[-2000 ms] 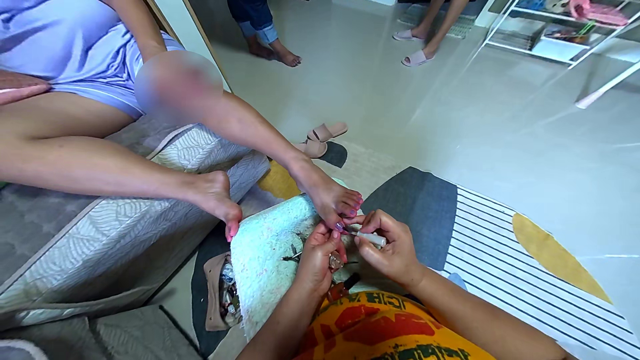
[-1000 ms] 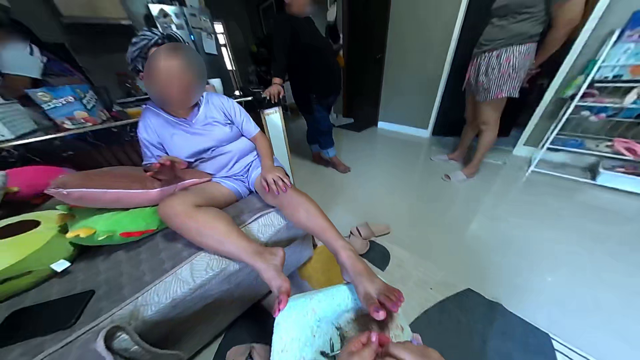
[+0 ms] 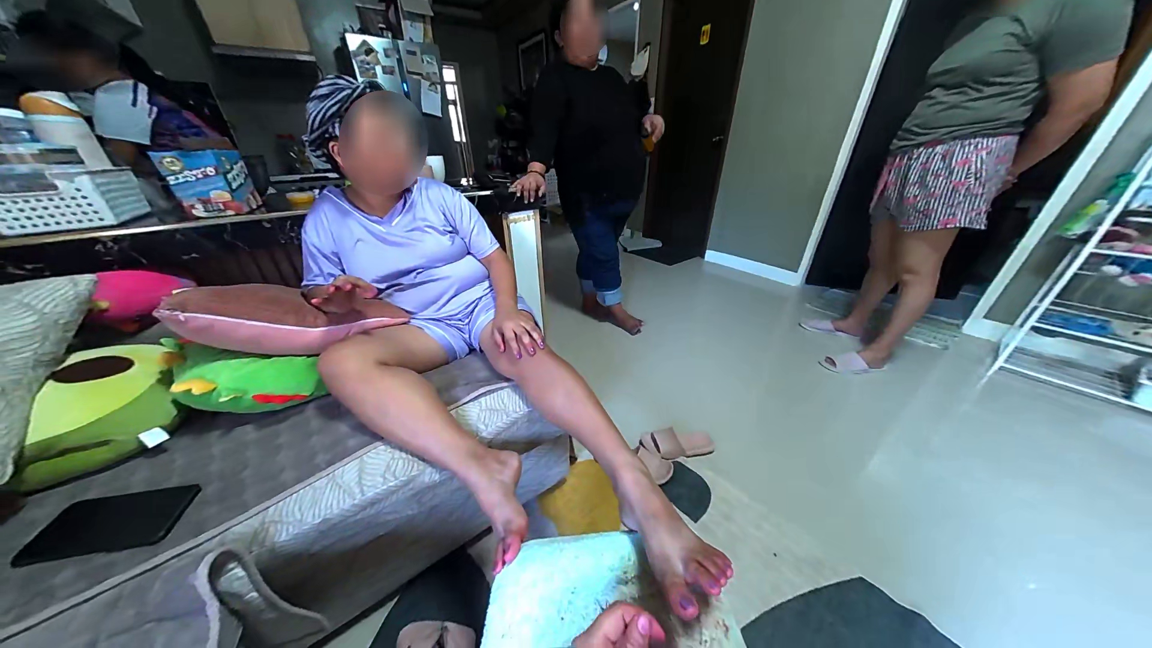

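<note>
Only part of one hand, apparently my left hand (image 3: pixel 621 627), shows at the bottom edge, with its fingers curled; whether it holds anything is hidden. Just above and to its right is a seated person's bare foot (image 3: pixel 686 567) with pink-painted toenails, resting on a pale blue-green towel (image 3: pixel 558 585). The person's other foot (image 3: pixel 504 513) hangs at the towel's left corner. My right hand is out of the frame.
The person in lilac (image 3: pixel 405 243) sits on a grey sofa bed (image 3: pixel 297 468) beside pillows and a black tablet-like item (image 3: pixel 106 524). Slippers (image 3: pixel 675 443) lie on the floor. Two people stand behind, near a white rack (image 3: pixel 1080 306); another is at the counter.
The view has tilted up from the hands to the room. Two seconds ago both my hands were at the toes, the right one with a small white-handled tool; now only one hand shows.
</note>
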